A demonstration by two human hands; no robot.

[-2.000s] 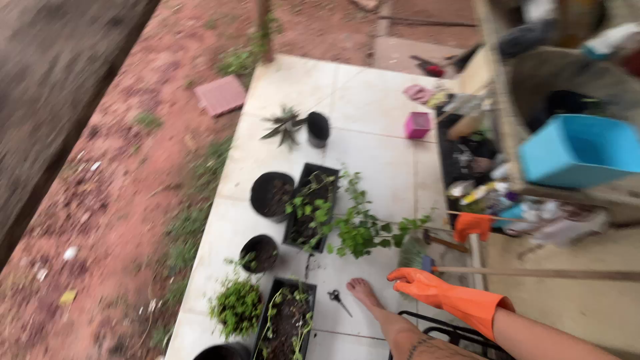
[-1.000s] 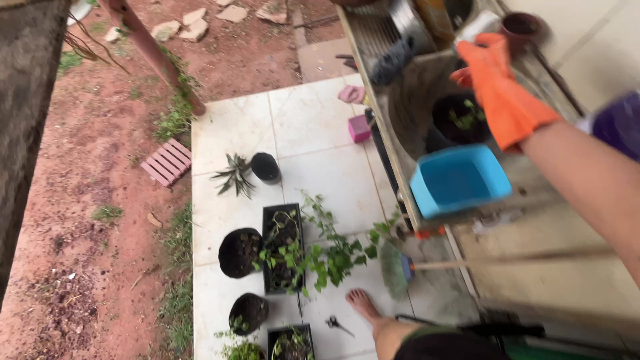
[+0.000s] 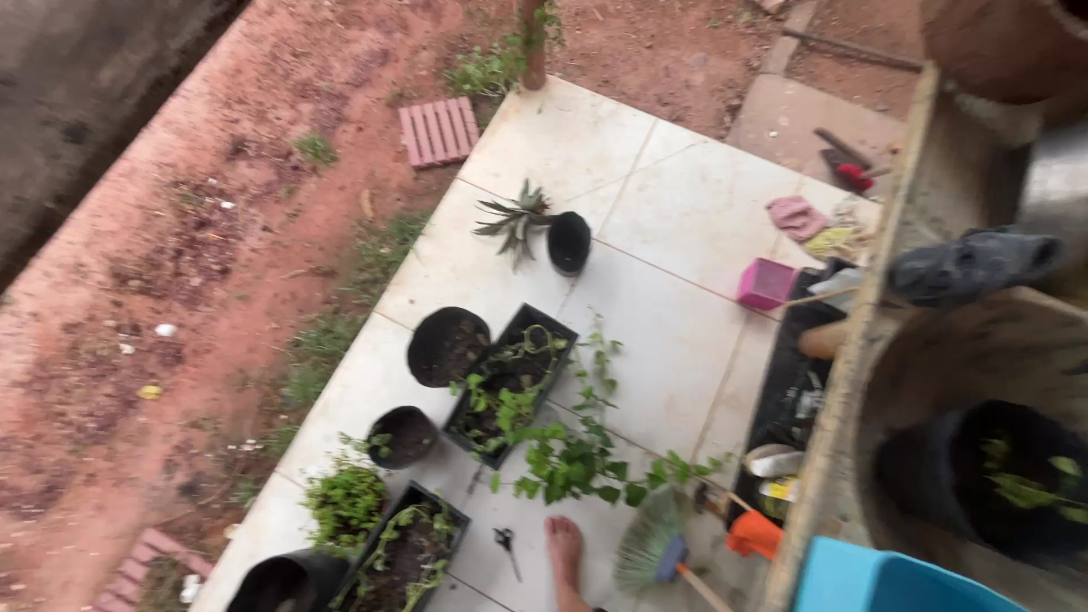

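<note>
Neither of my hands shows in the head view; only my bare foot (image 3: 564, 548) stands on the tiles. Left of it lie black-handled scissors (image 3: 507, 548). Beyond the foot, a black rectangular planter (image 3: 544, 319) holds soil and a trailing green vine (image 3: 569, 463) that spreads over the floor. Round black pots (image 3: 401, 438) with soil stand beside it, and a second planter (image 3: 408, 552) is at the lower left by a bushy green plant (image 3: 340, 501). On the right, a black pot with a small plant (image 3: 1011, 476) sits in a concrete basin (image 3: 901, 365), next to a blue plastic container (image 3: 892, 578).
A broom (image 3: 650, 544) lies right of my foot, near an orange item (image 3: 754, 534). Farther off are a spiky plant (image 3: 518, 223), a black pot (image 3: 569, 243) and a pink container (image 3: 765, 283). The basin's edge (image 3: 837, 399) runs along the right; red soil borders the tiles.
The orange-gloved hand, over the basin a second ago and low near the broom before that, is out of view now. The view has swung away from it.
</note>
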